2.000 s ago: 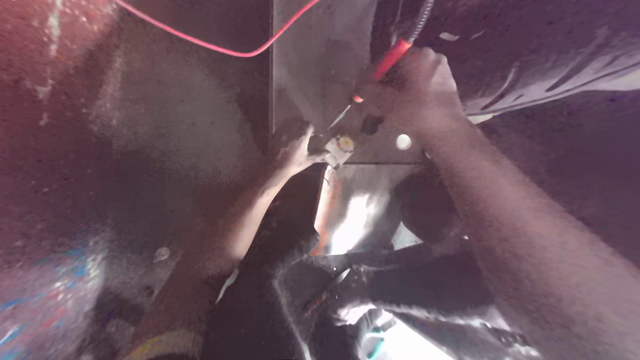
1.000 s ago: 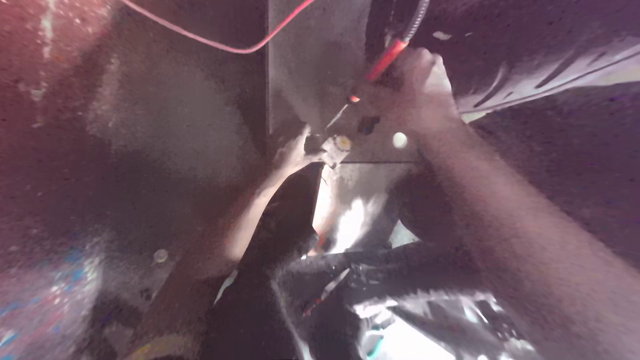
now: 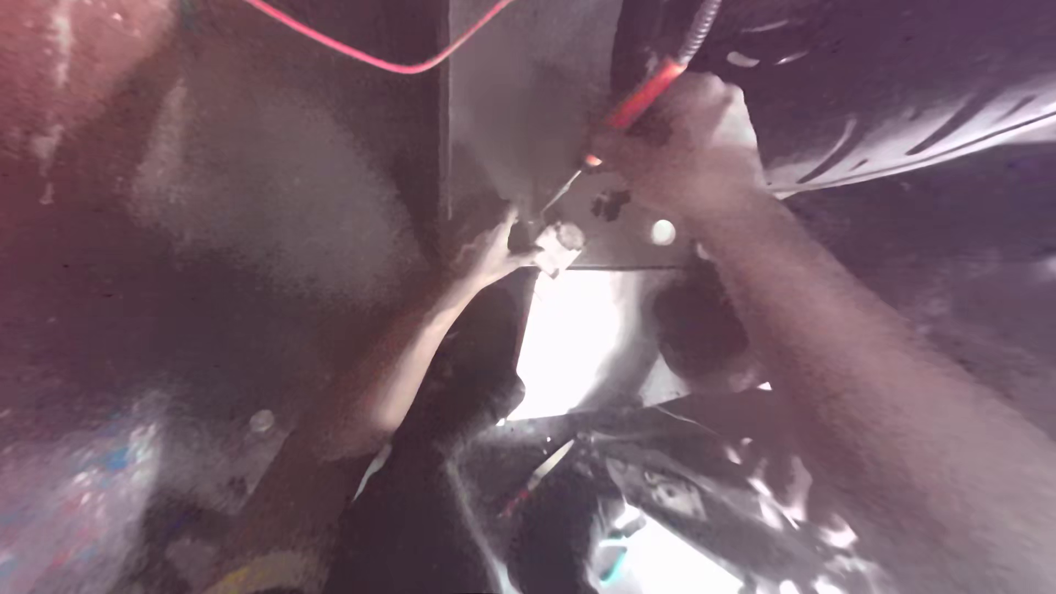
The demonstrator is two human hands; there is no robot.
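Observation:
My right hand, at the upper right, is closed around a slim tool with a red handle. A ribbed, flexible hose or cable runs up from the handle's end. Its thin pale rod slants down and left to a small light-coloured block with a round face, perhaps a fitting. My left hand reaches up from the lower left, its fingers at the left side of this block. Whether the fingers grip the block or only touch it cannot be told. The scene is dim and blurred.
A red wire droops across the top. Behind the block stands a grey panel with a white round spot. A large dark curved part lies at the upper right. Below are a bright opening, a slim pointed object and shiny clutter.
The opening below the block looks much brighter. Both hands and the red-handled tool hold nearly the same places.

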